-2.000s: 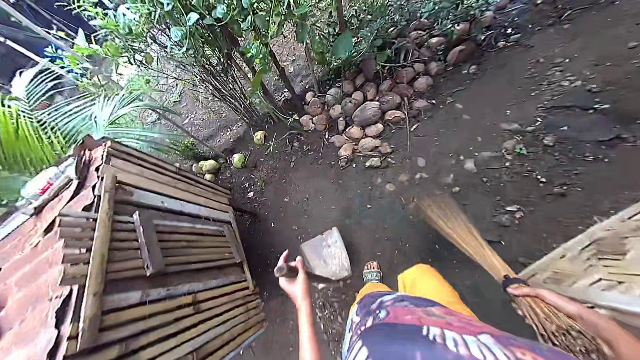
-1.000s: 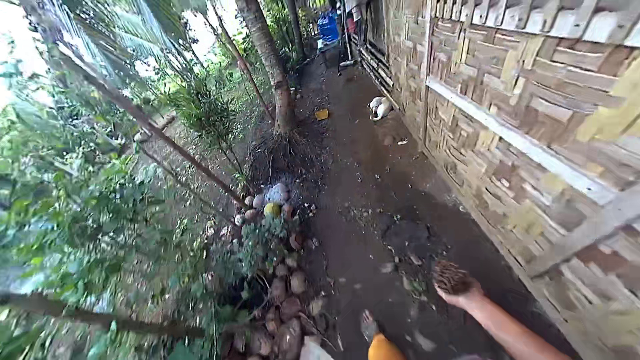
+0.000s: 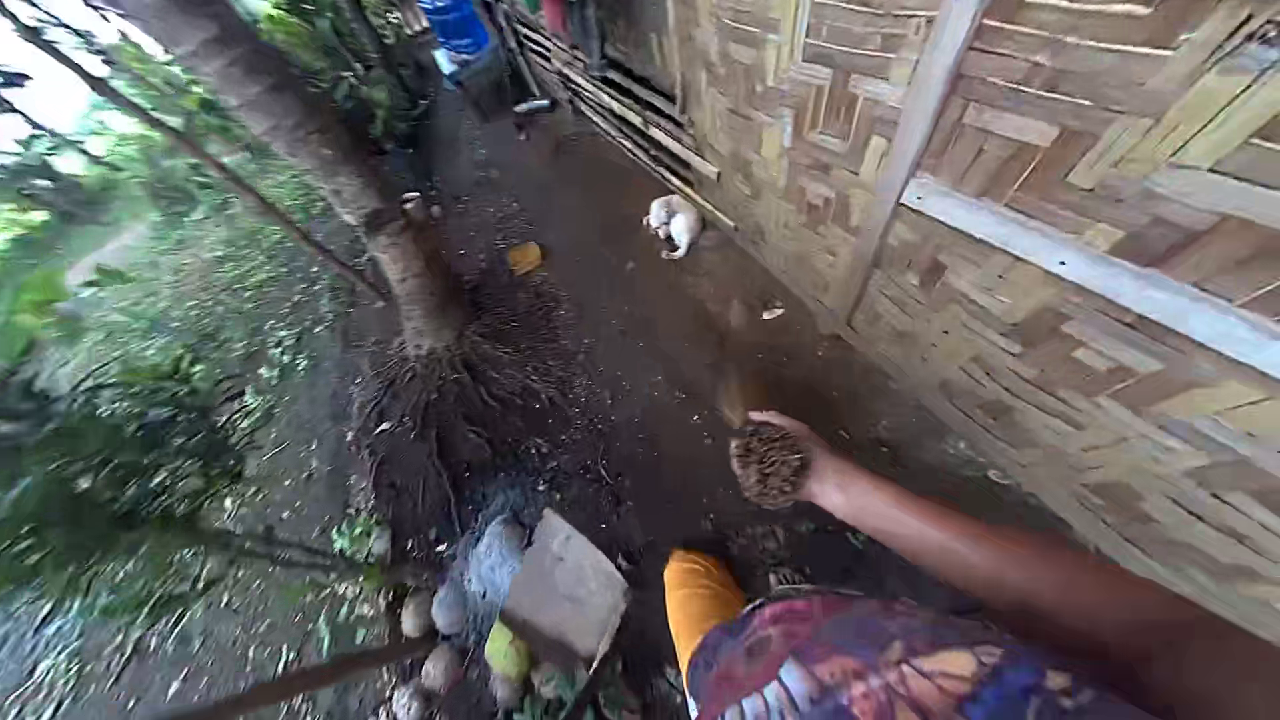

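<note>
My right hand (image 3: pixel 805 455) is closed around a stick broom (image 3: pixel 768 465); its bundled butt end faces the camera, and the bristles, mostly hidden behind the hand, point down to the dirt path. A flat, pale dustpan-like panel (image 3: pixel 568 590) shows at the lower middle, left of my yellow-clad leg (image 3: pixel 700 600). My left hand is out of view, so what it holds cannot be seen here.
A woven bamboo wall (image 3: pixel 1000 300) runs along the right. A light-coloured dog (image 3: pixel 676 222) lies curled beside it. At left stands a palm trunk (image 3: pixel 400 250) with spread roots; coconuts (image 3: pixel 507 650) lie below. A yellow object (image 3: pixel 524 258) and blue container (image 3: pixel 455 25) are farther up.
The view has swung from the bamboo structure to the path along the wall. The tree and dog are nearer than one second ago. My left hand, visible two seconds ago, is out of view.
</note>
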